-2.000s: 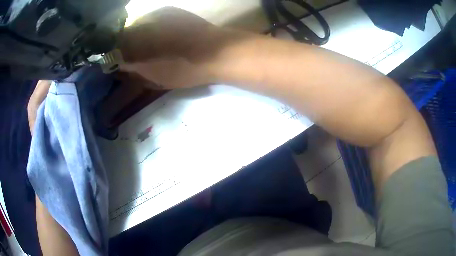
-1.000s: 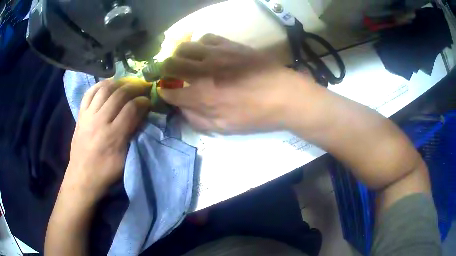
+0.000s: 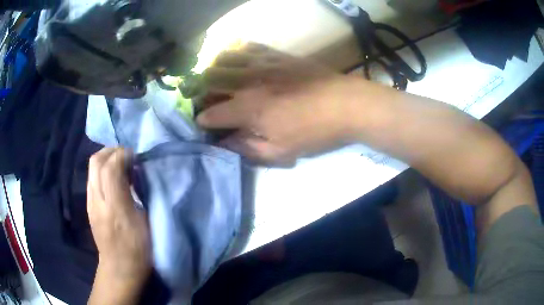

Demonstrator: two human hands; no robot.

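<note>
The grey-blue panel [image 3: 194, 190] hangs from the machine bed over the table's front edge. Dark navy cloth [image 3: 56, 196] is piled at the left. The sewing machine head [image 3: 101, 50] is at the upper left, its needle area lit yellow-green. My left hand [image 3: 113, 202] grips the panel's left edge, below the machine head. My right hand [image 3: 262, 104] is blurred, just right of the needle area, with bent fingers over the bed and the panel's upper edge. Its fingertips are partly hidden, so its hold is unclear.
Scissors with black loop handles [image 3: 393, 53] lie beyond my right forearm. A jagged dark scrap [image 3: 498, 33] is at the far upper right, with something red beside it. A blue crate [image 3: 456, 238] stands below the table edge at right. A red strip [image 3: 16, 244] shows at far left.
My left hand has moved down from the needle area onto the panel's left edge. The panel is spread wider below the needle. The red piece by my right fingertips no longer shows.
</note>
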